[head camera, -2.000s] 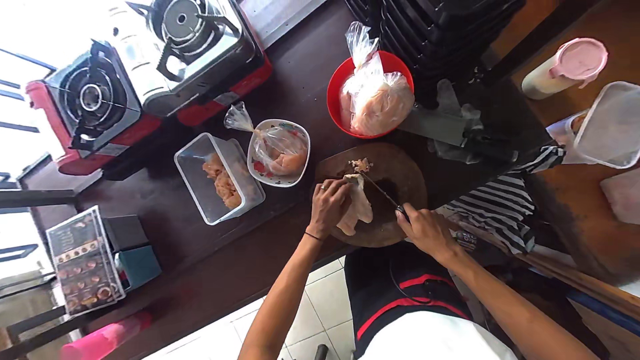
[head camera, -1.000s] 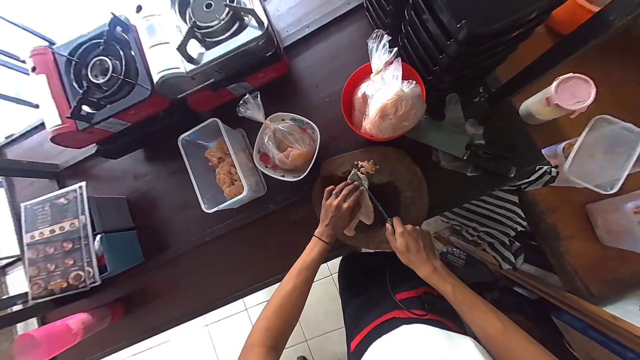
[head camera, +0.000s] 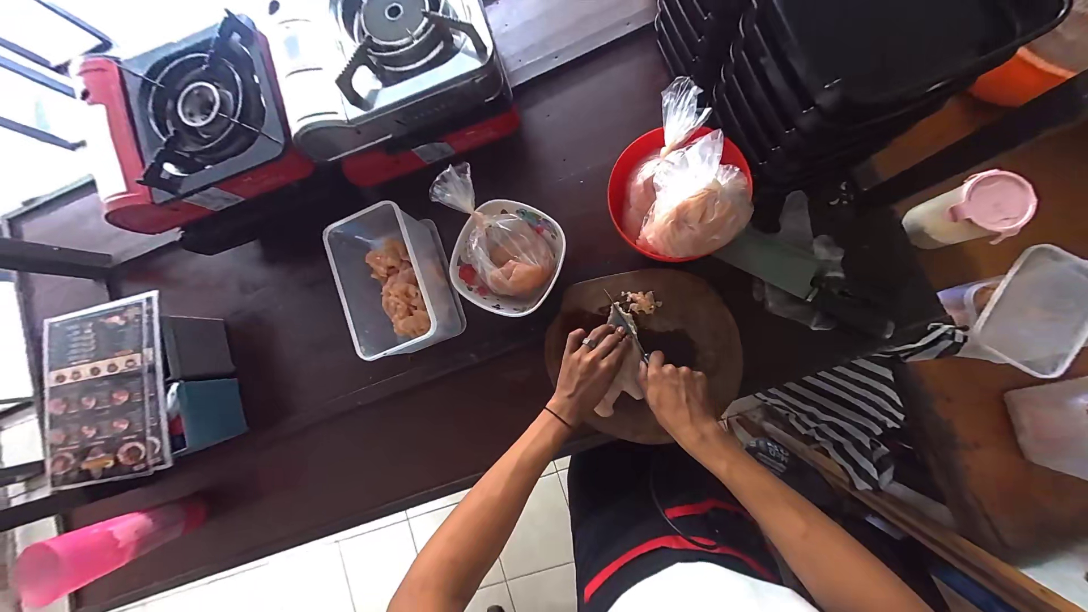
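On a round wooden cutting board (head camera: 714, 348), a pale piece of raw meat (head camera: 625, 382) lies beneath my hands. My left hand (head camera: 588, 370) presses on it with bent fingers. My right hand (head camera: 677, 393) grips a knife (head camera: 626, 323), its blade angled up and left along the meat, close to my left fingertips. Small trimmed scraps (head camera: 641, 302) sit near the board's far edge. Behind the board are a red bowl (head camera: 623, 217) with bagged raw meat (head camera: 697, 212) and a patterned white bowl (head camera: 548, 229) holding another tied bag of meat (head camera: 512, 259).
A clear plastic container (head camera: 353, 297) with cut meat stands left of the bowls. Two portable gas stoves (head camera: 200, 119) are at the back left. A dark green cleaver-like blade (head camera: 769, 259) lies right of the board, below stacked black trays (head camera: 850, 59). A striped cloth (head camera: 841, 408) hangs at the right.
My right hand and the knife have shifted, and the blade now points more steeply away from me than two seconds ago. My left hand stays on the meat.
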